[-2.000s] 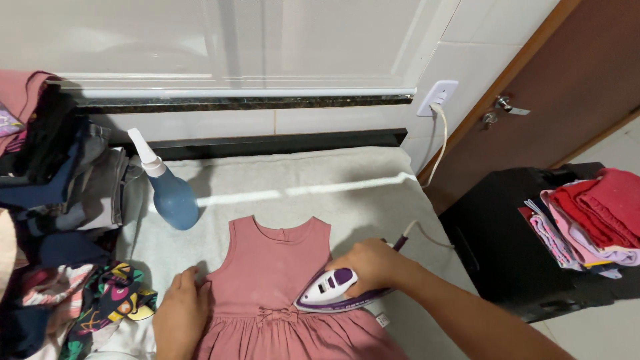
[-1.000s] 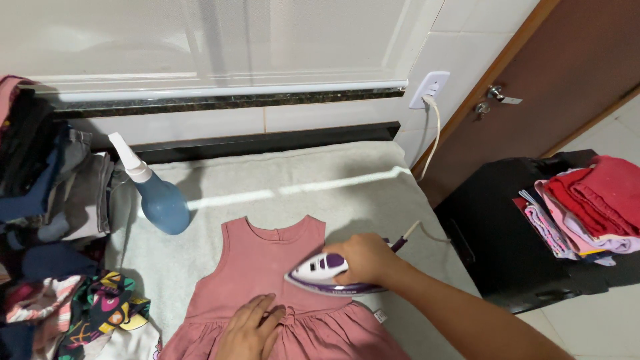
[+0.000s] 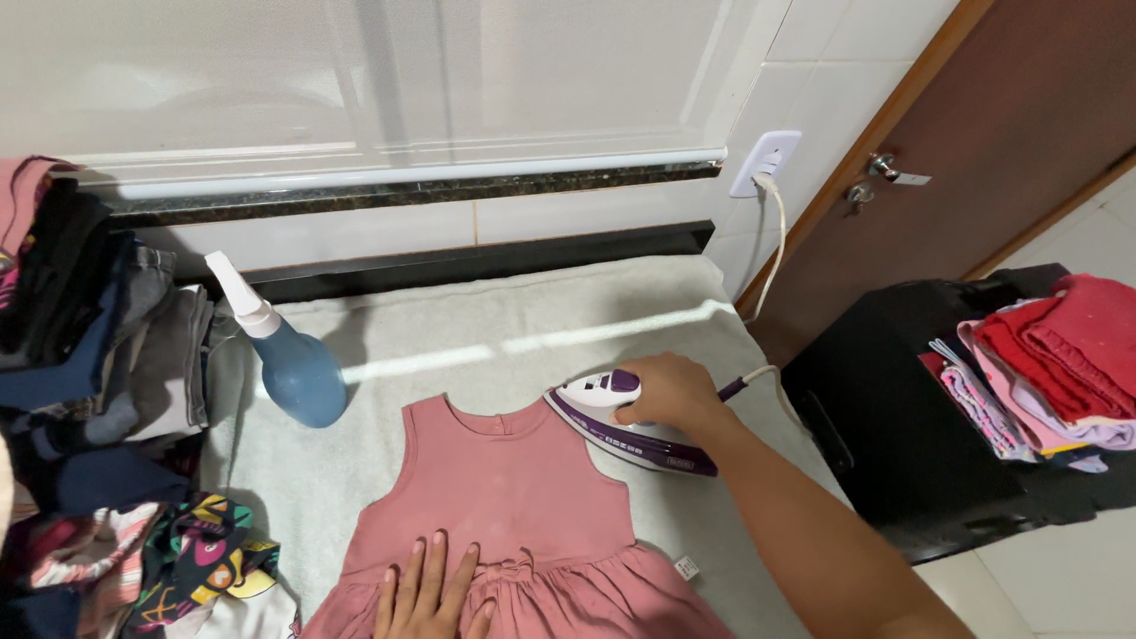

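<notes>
A pink sleeveless dress (image 3: 497,479) with a small bow at its gathered waist lies face up on a pale towel (image 3: 417,328). My right hand (image 3: 670,395) grips the handle of a white and purple clothes iron (image 3: 635,435), whose tip is over the dress's right shoulder and whose heel reaches past the armhole over the towel. Flat on the waist, left of the bow, rests my left hand (image 3: 430,595), fingers spread and holding nothing. A blue spray bottle (image 3: 302,373) with a white nozzle stands behind the dress, on the left.
Folded clothes (image 3: 62,284) are stacked at the left, with crumpled patterned garments (image 3: 204,559) nearer. On the right, red and pink folded clothes (image 3: 1056,373) lie on a black surface (image 3: 896,399). The iron's cord (image 3: 781,240) leads to a wall outlet (image 3: 765,164).
The iron in my right hand has moved from the bodice near the waist up to the shoulder. My left hand has moved from beside the dress onto its waist.
</notes>
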